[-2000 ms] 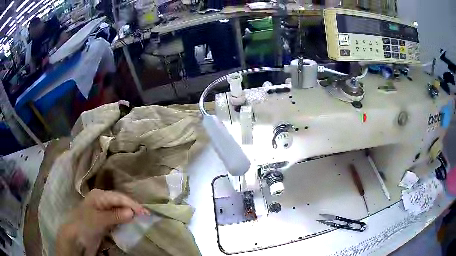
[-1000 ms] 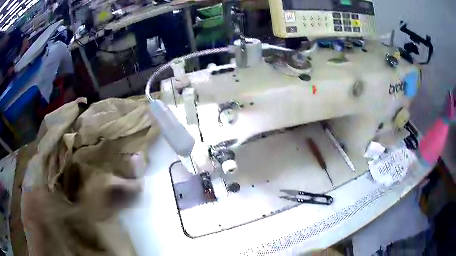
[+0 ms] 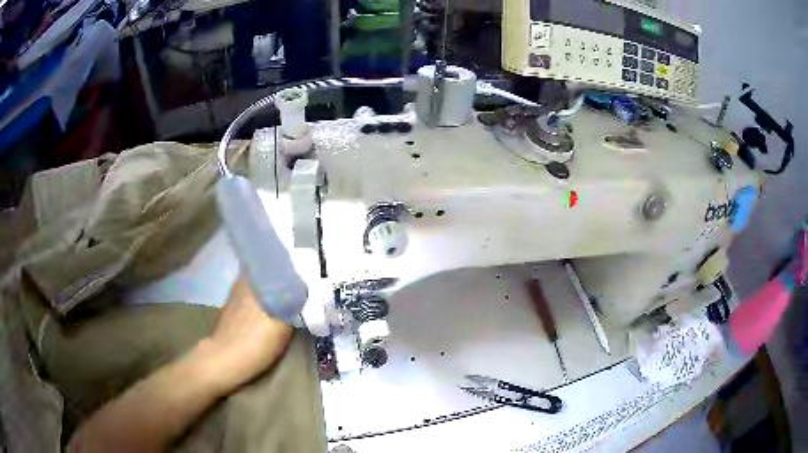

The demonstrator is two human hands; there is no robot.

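Observation:
The khaki garment (image 3: 177, 358) lies bunched left of the sewing machine (image 3: 514, 208), and its right edge reaches the needle area (image 3: 326, 354). A bare forearm enters from the lower left over the cloth. I take it as my left hand (image 3: 252, 329); it is beside the needle area, with its fingers hidden behind the lamp (image 3: 259, 248), so its grip cannot be told. A white piece (image 3: 190, 270) shows among the khaki folds. My right hand is not in view.
Black-handled thread snips (image 3: 512, 394) lie in front of the machine arm. A brown-handled tool (image 3: 542, 310) and a white pen-like stick (image 3: 586, 305) lie under it. Paper tags (image 3: 678, 349) and a pink object (image 3: 760, 318) are at the right. The control panel (image 3: 602, 49) stands above.
The garment has come right, up to the needle area. The hand has moved from the middle of the cloth to behind the lamp. The camera view has also shifted.

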